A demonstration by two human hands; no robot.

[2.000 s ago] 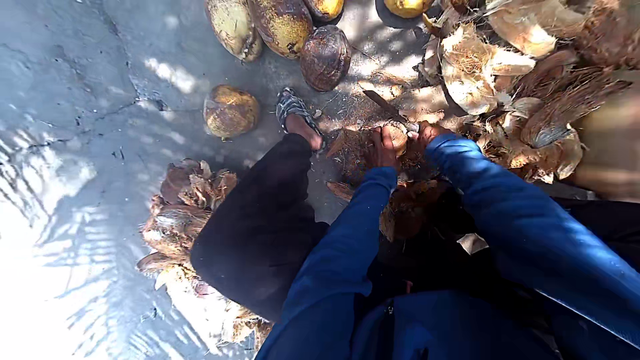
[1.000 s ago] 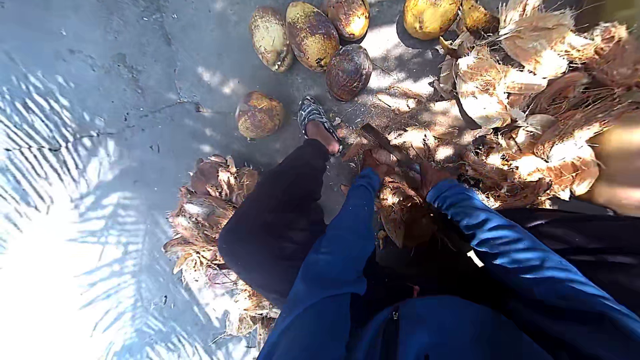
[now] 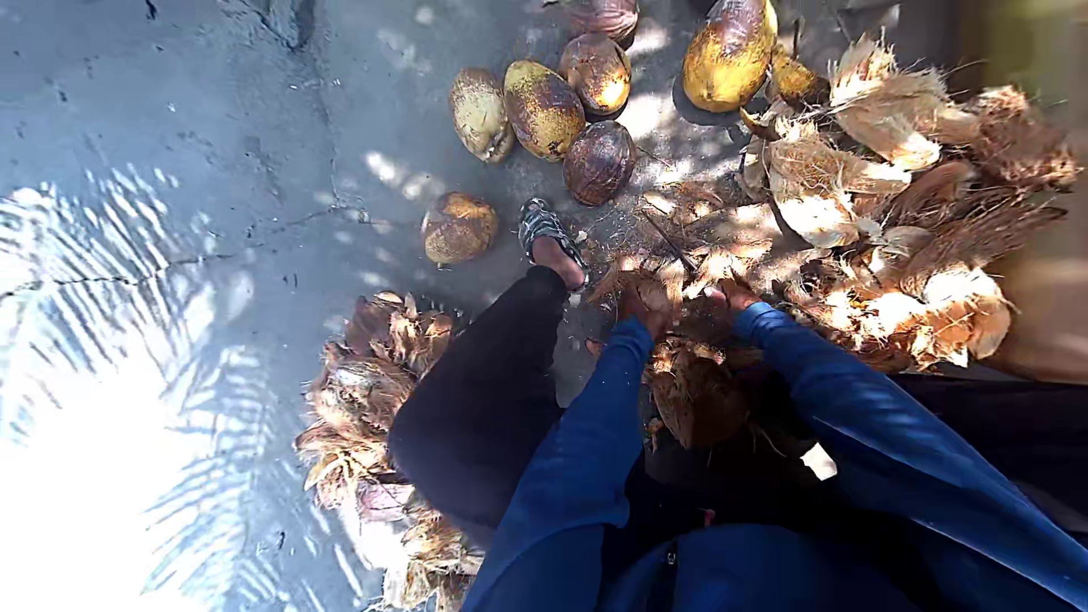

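Note:
My left hand [image 3: 648, 308] grips a fibrous coconut husk [image 3: 659, 285] in front of my body. To its right, my right hand [image 3: 733, 296] is at the other side of the husk, its fingers partly hidden by shade and fibre. A thin dark blade [image 3: 670, 241] slants down to the husk between the hands; its lower end is hidden, so I cannot tell what holds it. Below the hands lies a brown piece of husk [image 3: 699, 399].
Several whole coconuts [image 3: 544, 109] lie beyond my sandalled foot [image 3: 548, 234], with a single coconut [image 3: 459, 228] left of it. A large heap of torn husks [image 3: 909, 255] spreads on the right. Another husk pile [image 3: 365, 382] lies beside my left leg.
Two seconds ago both hands were close together at a pale spot by the blade; now they are farther apart, with loosened husk between them. The view has shifted.

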